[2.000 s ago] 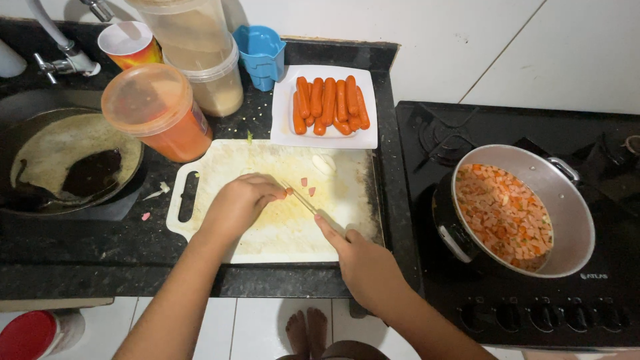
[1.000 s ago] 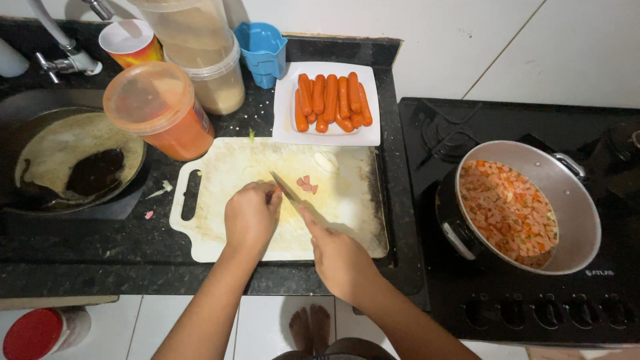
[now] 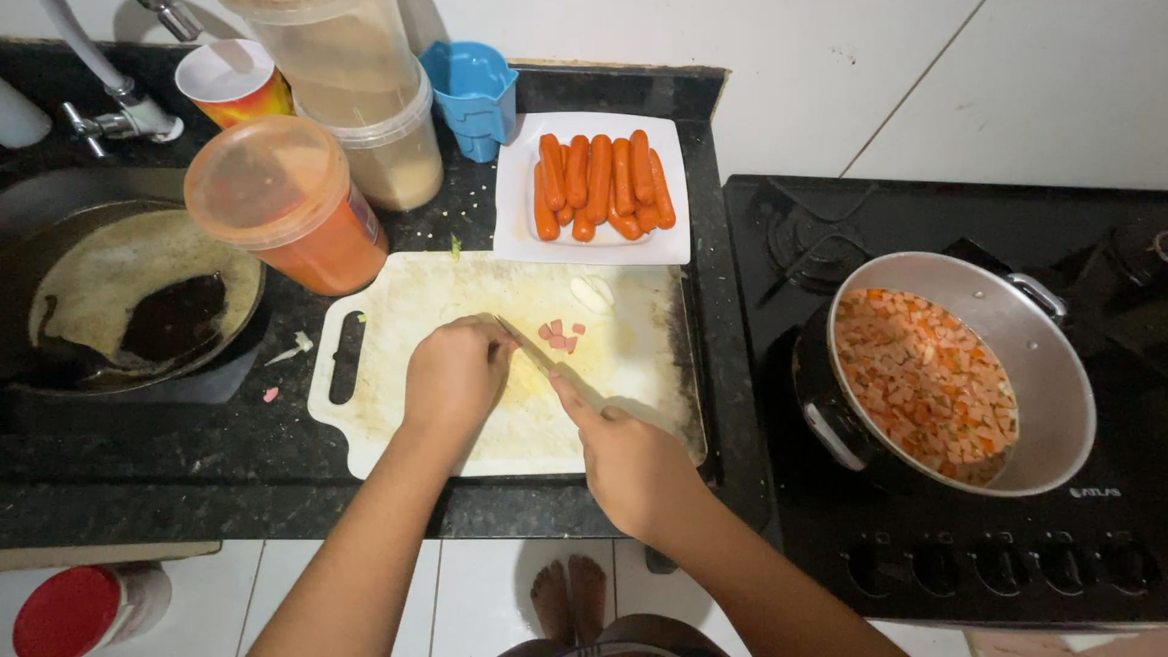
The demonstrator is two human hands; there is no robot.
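My right hand [image 3: 634, 465] is shut on a knife [image 3: 538, 358], its blade slanting up and left over a worn white cutting board [image 3: 411, 292]. At the blade's tip, my left hand [image 3: 461, 370] has its fingers bent around a small piece of sausage, mostly hidden. Several cut pink sausage pieces [image 3: 558, 336] lie just right of the blade. Pale peeled cloves, likely garlic [image 3: 593, 294], rest near the board's upper right. Behind the board, a white square plate [image 3: 518, 228] bears several whole orange-red sausages [image 3: 599, 178].
A pot [image 3: 1063, 401] of diced food in liquid stands on the black stove [image 3: 785, 214] at right. Plastic tubs [image 3: 333, 242], a blue cup [image 3: 474, 100] and a patterned cup [image 3: 233, 87] line the counter's back left. At far left are a large pan [image 3: 137, 292] and a faucet [image 3: 137, 114].
Between two seconds and one second ago, the cut pieces on the board became a closer cluster. Both hands have stayed near the middle of the board, the knife still in the right one.
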